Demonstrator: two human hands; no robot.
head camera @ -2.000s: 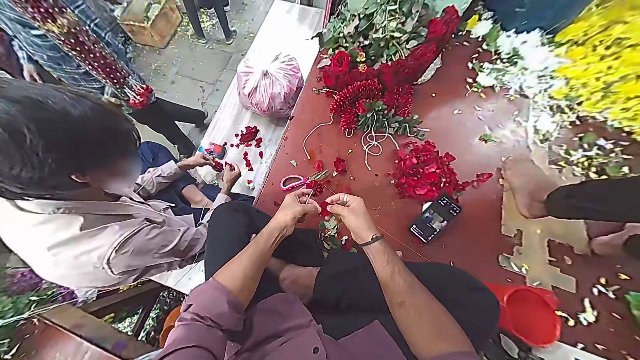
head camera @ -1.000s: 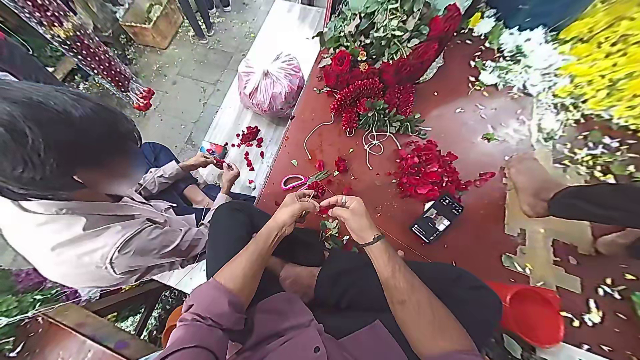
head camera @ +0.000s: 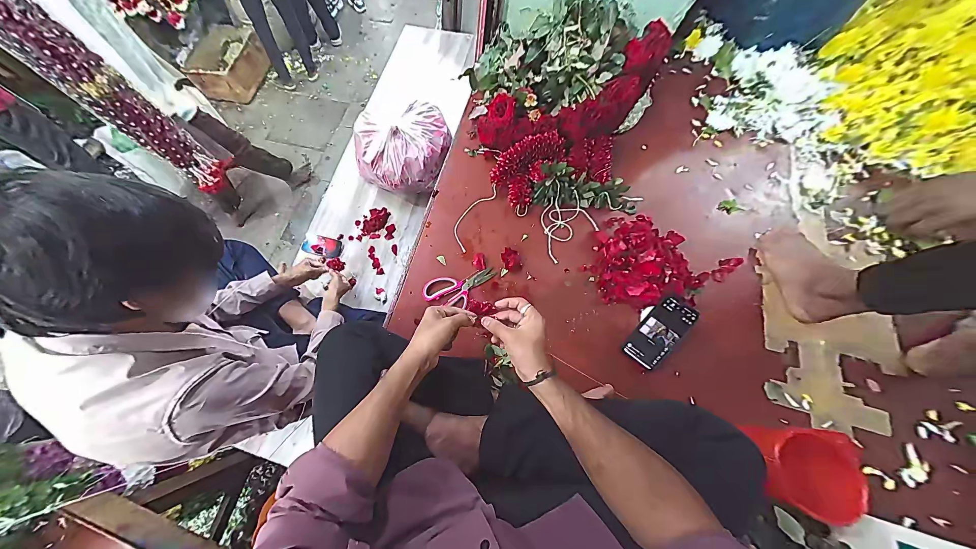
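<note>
My left hand (head camera: 441, 329) and my right hand (head camera: 520, 329) meet above my crossed legs, fingertips pinching a small red flower piece (head camera: 480, 307) between them. A thin thread (head camera: 583, 372) runs from near my right hand across the red surface. Pink-handled scissors (head camera: 460, 287) lie just beyond my left hand, blades partly apart. Small red blooms (head camera: 511, 259) lie beside the blades. A heap of red petals (head camera: 644, 261) sits to the right, with a smartphone (head camera: 660, 332) at its near edge. Strung red flower garlands (head camera: 528, 162) with white cords (head camera: 560, 225) lie farther back.
A co-worker at the left holds red flowers above a white bench (head camera: 358, 221), where a plastic bag of pink petals (head camera: 402, 146) rests. Yellow flowers (head camera: 907, 84) and white flowers (head camera: 774, 91) are heaped at the back right. Another person's bare foot (head camera: 808, 274) and a red plastic container (head camera: 820, 474) are at the right.
The hanging garlands at the upper left have shifted, and a passer-by's legs show beside them. My hands stay close together over my lap.
</note>
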